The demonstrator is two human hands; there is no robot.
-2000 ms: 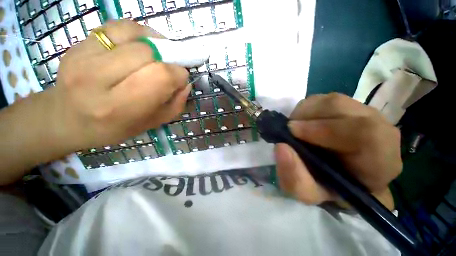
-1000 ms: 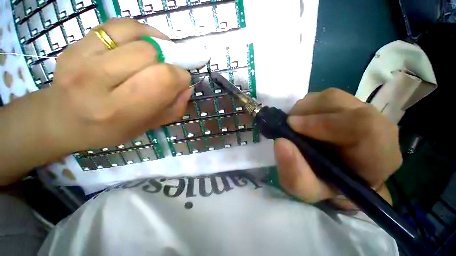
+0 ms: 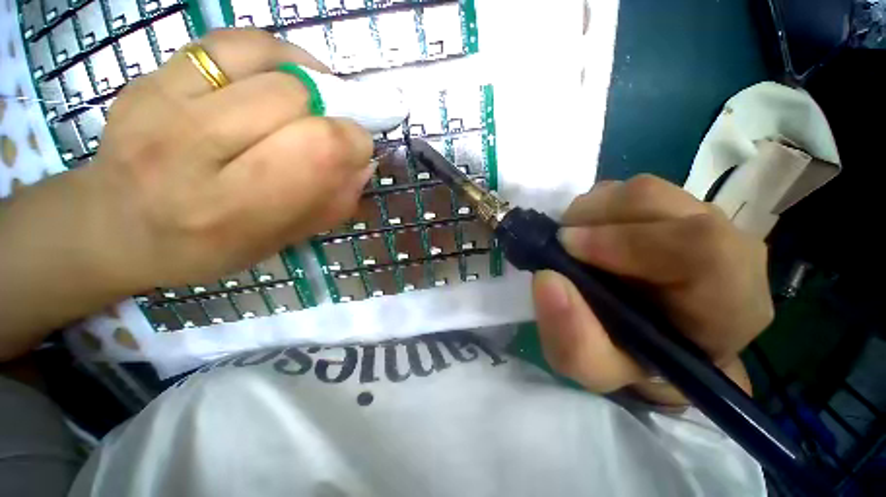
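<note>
My right hand (image 3: 661,291) holds the black soldering iron (image 3: 622,306) like a pen. Its dark tip (image 3: 424,153) points up-left and is at a small unit of the PCB panel (image 3: 408,238); whether it touches is unclear. My left hand (image 3: 233,160) is over the panels, thumb and index finger pinched on thin solder wire, barely visible at the fingertips near the iron tip. The solder wire (image 3: 44,102) also shows as a pale line at the left edge. A white finger cot (image 3: 357,105) with a green band covers one left finger.
More green-edged panels (image 3: 476,27) lie behind and left on a white sheet (image 3: 559,116) with tan spots at left. A folded cream cloth or card (image 3: 767,155) lies at right on the dark green bench (image 3: 661,87). White printed clothing (image 3: 418,427) fills the bottom.
The left hand has shifted slightly left and up, and less wire shows at its fingertips. The right hand and iron have hardly moved. The panels have shifted slightly left in view.
</note>
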